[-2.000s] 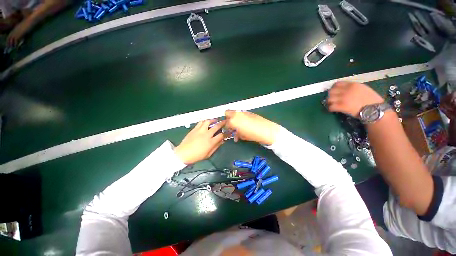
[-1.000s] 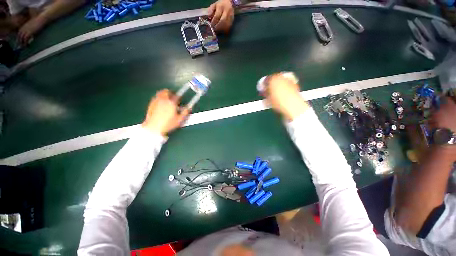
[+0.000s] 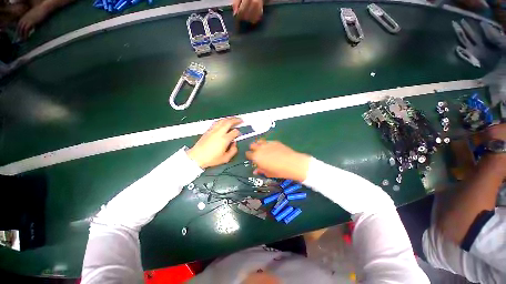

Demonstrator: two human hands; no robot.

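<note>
My left hand (image 3: 215,145) holds a white loop-shaped housing (image 3: 258,128) by its left end at the white strip. My right hand (image 3: 277,160) is just below and right of the housing, above the wires; its fingertips are pinched together on something too small to make out. Blue batteries (image 3: 284,201) lie in a pile below my right hand. Circuit boards (image 3: 251,206) lie left of them, and dark lead wires (image 3: 219,186) with small round parts fan out further left. A housing with blue in its block end (image 3: 188,86) lies on the belt beyond my left hand.
Two filled housings (image 3: 208,34) stand side by side at the far side, near another person's hand (image 3: 248,10). Empty housings (image 3: 350,25) lie far right. A neighbour's component pile (image 3: 405,130) and arm (image 3: 473,191) are at right. A black object (image 3: 22,213) is at left.
My left hand has released the filled housing onto the belt and come back. My right hand brought the white housing near, and my left hand now holds it. The two far housings moved left.
</note>
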